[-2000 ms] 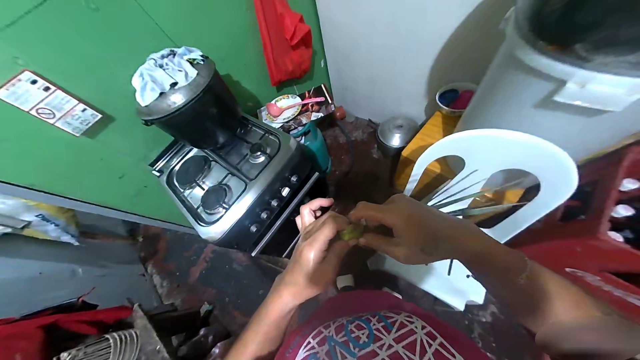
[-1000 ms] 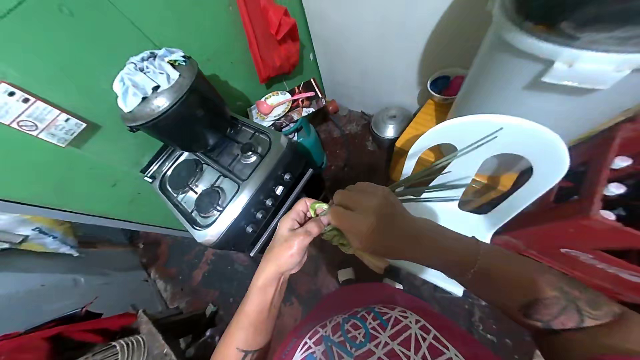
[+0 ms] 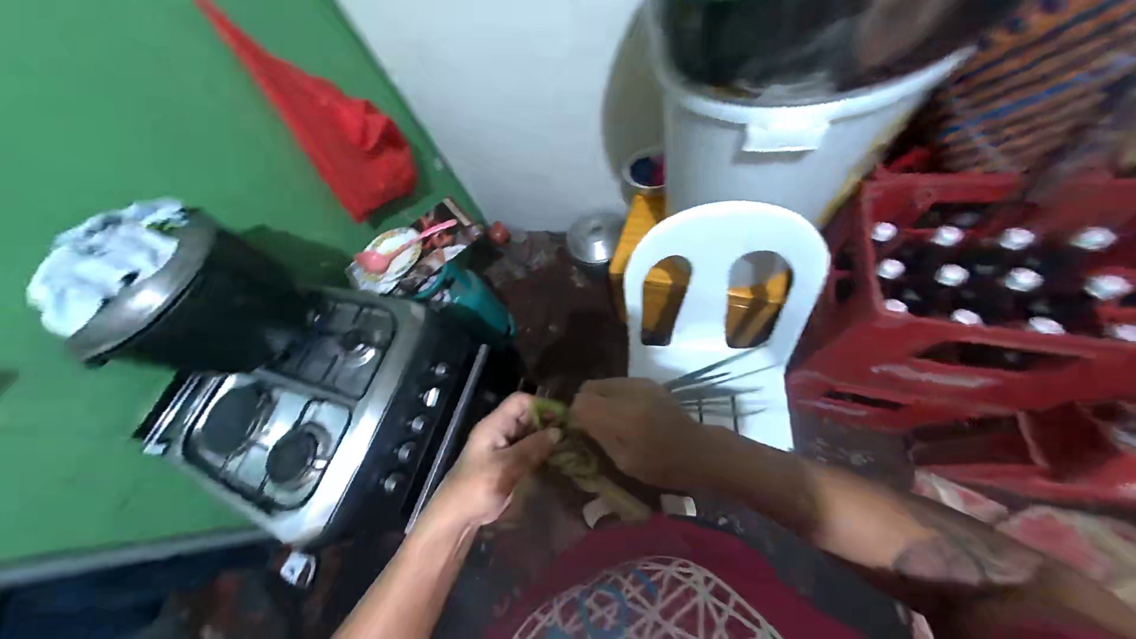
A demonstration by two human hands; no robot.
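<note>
Between my hands, above my lap, is a bundle of green leaf strips (image 3: pixel 575 457), looped or knotted at its top. My left hand (image 3: pixel 499 457) pinches the looped top between thumb and fingers. My right hand (image 3: pixel 632 433) is closed on the bundle from the other side, its fingertips partly hidden. Long thin green strips (image 3: pixel 714 382) fan out past my right hand in front of the white plastic chair (image 3: pixel 737 222). Whether these join the bundle cannot be seen.
On the left a gas stove (image 3: pixel 328 444) carries a large dark pot (image 3: pixel 240 302) with a cloth on its lid. Red crates of bottles (image 3: pixel 976 355) stand at right, below a large pale bin (image 3: pixel 737 160). A teal gas cylinder (image 3: pixel 475 297) is beside the stove.
The view has swung to the right, showing more of the bottle crates. Both hands stay together on the green strips, and my right hand has shifted its hold.
</note>
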